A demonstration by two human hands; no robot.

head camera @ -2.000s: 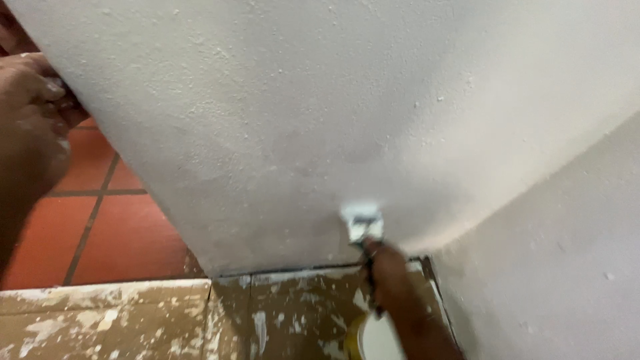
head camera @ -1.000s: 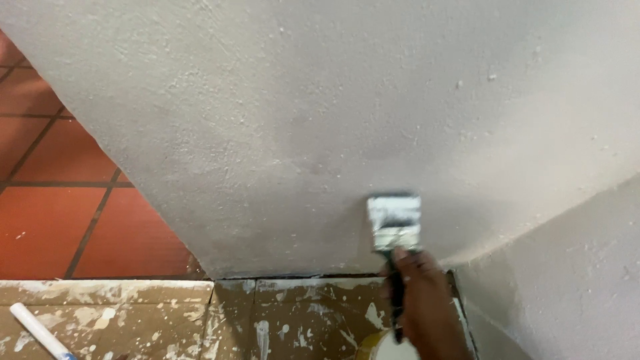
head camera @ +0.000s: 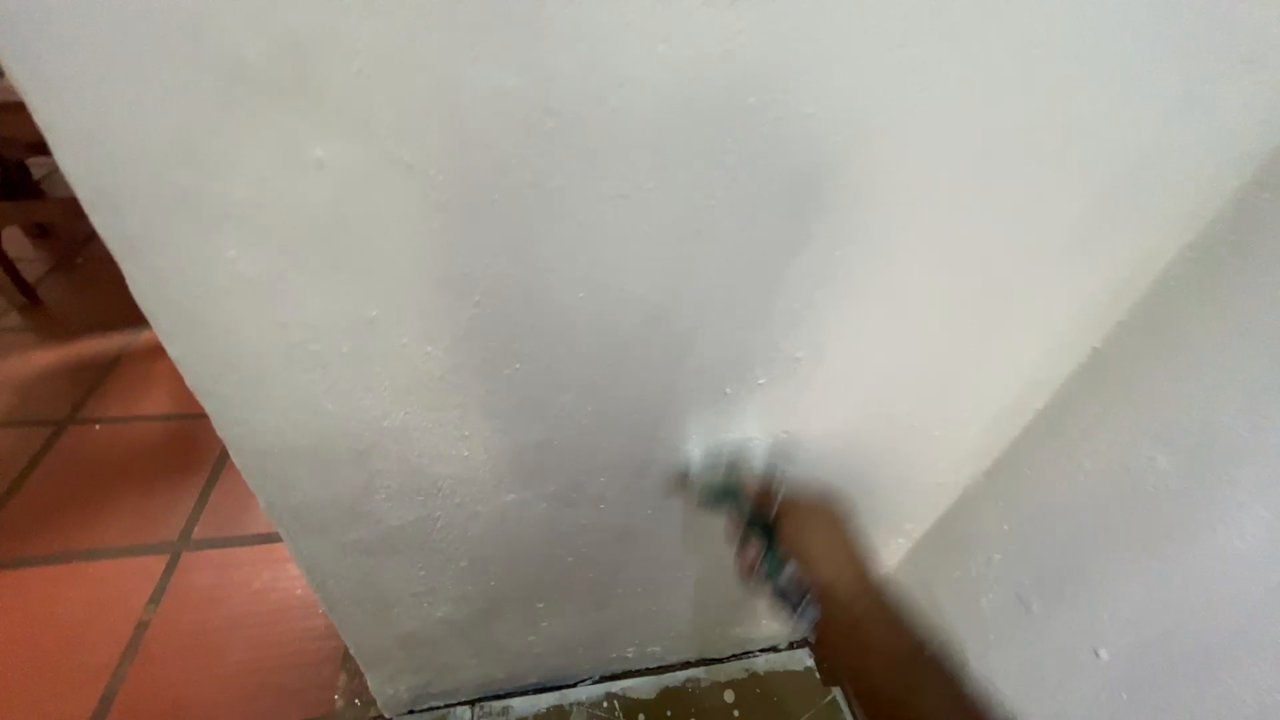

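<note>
My right hand (head camera: 800,530), blurred by motion, grips the dark green handle of a paintbrush (head camera: 725,475) at the lower right of the middle. Its bristles, pale with white paint, are against the white textured wall (head camera: 600,300), a little above the wall's foot. The forearm comes in from the bottom edge, in front of the corner where a second wall (head camera: 1130,520) meets the first. My left hand is out of view.
Paint-spattered brown floor covering (head camera: 700,695) runs along the wall's foot. Past the wall's left edge lie red floor tiles (head camera: 90,500) with dark joints. Part of a wooden piece of furniture (head camera: 30,230) shows at the far left.
My left hand was at the wall's left edge two seconds ago and is gone from view. The view has shifted upward; the paint container and white stick seen earlier no longer show.
</note>
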